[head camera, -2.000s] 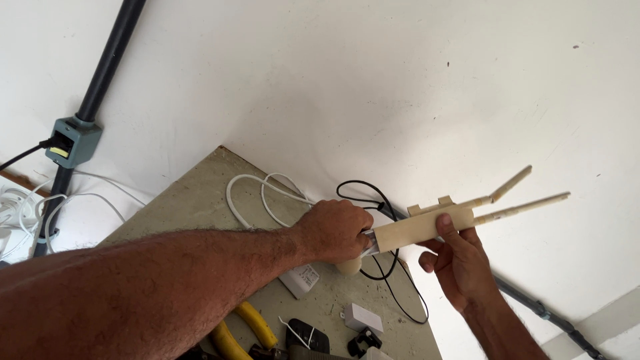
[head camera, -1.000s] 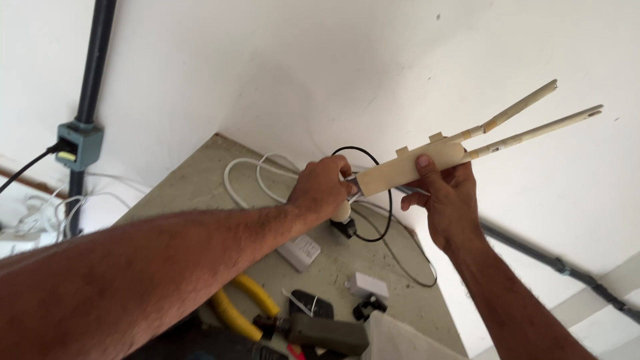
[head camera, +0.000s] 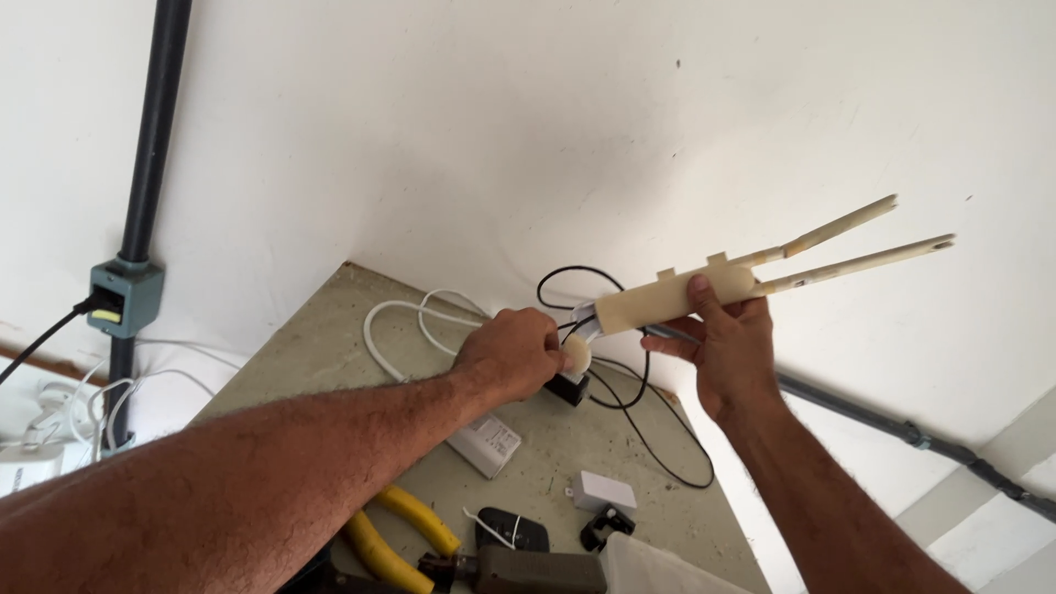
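Observation:
My right hand (head camera: 734, 346) grips a cream plastic device housing (head camera: 660, 301) with two long antennas (head camera: 858, 264) that spread to the upper right. My left hand (head camera: 520, 355) pinches a small round cream cap (head camera: 577, 353) by the housing's lower left end. That end is uncovered, with a white inner part (head camera: 586, 318) and a thin black cable (head camera: 575, 327) at it. Whether the cap is joined to the housing cannot be told. Just below my left fingertips lies a black block (head camera: 568, 389), partly hidden. Black cable loops (head camera: 646, 375) hang behind the housing.
On the greenish-grey cabinet top (head camera: 313, 330) lie a white power adapter (head camera: 487, 445), white cables (head camera: 369, 330), yellow-handled pliers (head camera: 421, 520), a small white box (head camera: 605, 492), a black clip (head camera: 606, 528) and a translucent container (head camera: 652, 569). Dark conduit (head camera: 148, 157) with an outlet box (head camera: 126, 297) runs along the wall.
The round cap and the housing's uncovered end show more plainly now than two seconds ago. My left hand has drawn slightly away from that end. My right hand keeps its hold on the housing.

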